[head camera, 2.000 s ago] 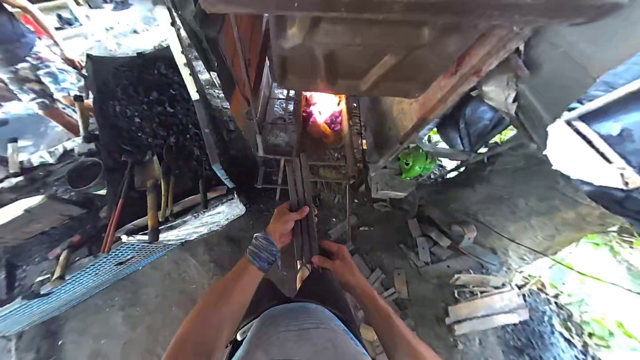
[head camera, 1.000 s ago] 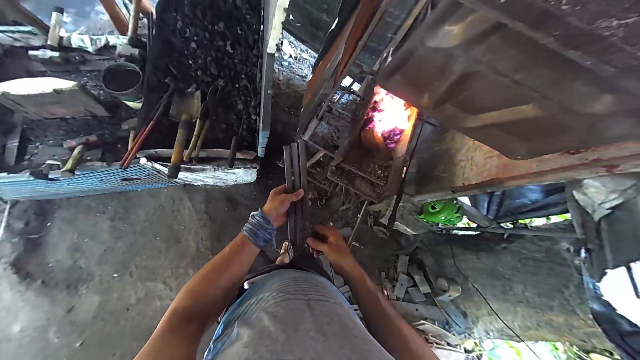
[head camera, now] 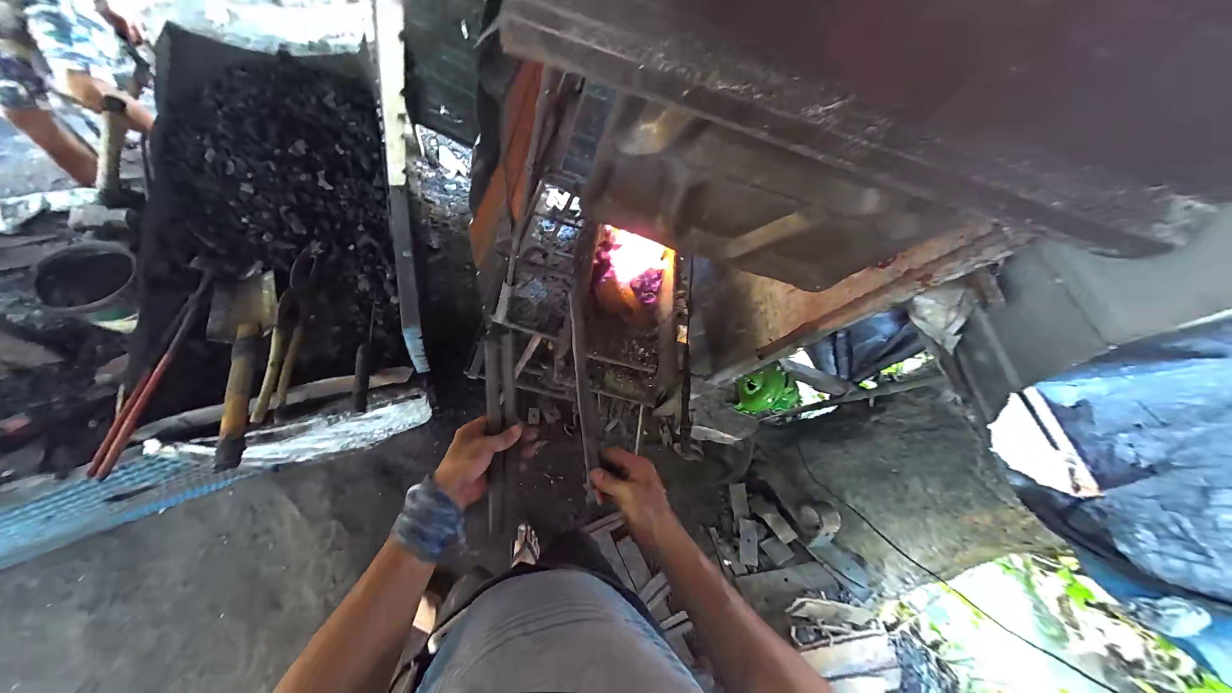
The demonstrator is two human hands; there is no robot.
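My left hand [head camera: 474,462], below a cloth-wrapped wrist, grips long dark flat metal bars [head camera: 499,385] that stand upright in view, left of the forge. One similar bar [head camera: 581,385] is in my right hand [head camera: 630,488], held near its lower end; its upper part lies along the left side of the forge's opening. Glowing coals [head camera: 630,265] burn bright orange and pink inside the forge [head camera: 630,371]. A gap separates the bars of the two hands. Whether the far end of the right bar touches the forge frame I cannot tell.
Left, a bin of charcoal [head camera: 279,154] holds a hammer [head camera: 236,385] and red-handled tongs [head camera: 144,414] at its edge. Another person's arm [head camera: 58,144] shows at upper left. A sheet-metal hood [head camera: 770,192] overhangs the forge. Metal offcuts [head camera: 760,529] lie on the ground at right.
The bars, held together in both hands before, are now apart: one has moved right and forward with my right hand to the forge's side. The view has swung round.
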